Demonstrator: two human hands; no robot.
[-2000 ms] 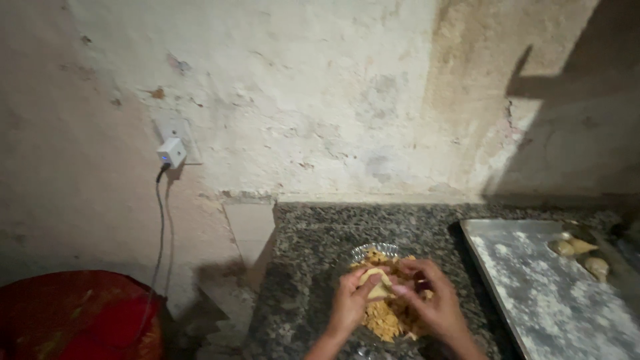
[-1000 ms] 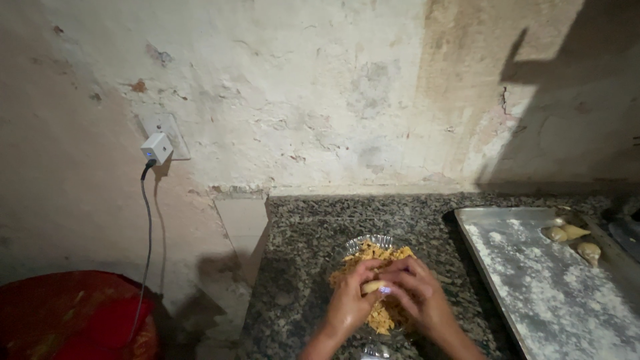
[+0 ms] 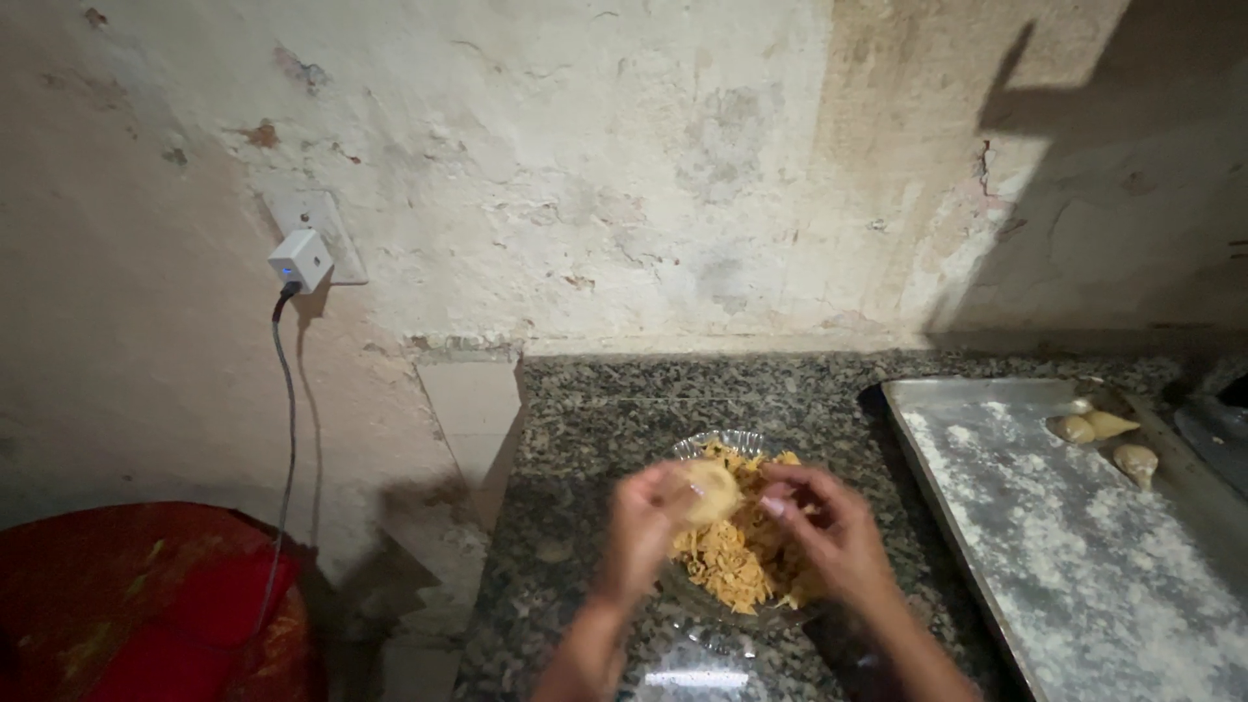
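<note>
My left hand (image 3: 643, 522) holds a flattened round of pale dough (image 3: 715, 492) between thumb and fingers, above a clear glass dish (image 3: 720, 444). Shredded orange-yellow filling (image 3: 726, 565) fills the dish. Over the dish's right side is my right hand (image 3: 824, 522), apart from the dough, its thumb and fingers curled near each other; whether a bit of filling is between them is not clear. Several shaped dough pieces, among them a teardrop-shaped one (image 3: 1136, 463), lie at the far side of a metal baking tray (image 3: 951, 526) dusted with flour.
The dish and tray stand on a dark granite countertop (image 3: 585, 439) against a peeling plaster wall (image 3: 604, 195). A white charger (image 3: 302, 258) with a hanging cable is plugged into the outlet at left. Below it is a round red surface (image 3: 146, 585). A dark object (image 3: 1219, 424) sits at the right edge.
My hands were together around the dough over the dish; now they are apart. The dough stays in my left hand and shows as a flat round.
</note>
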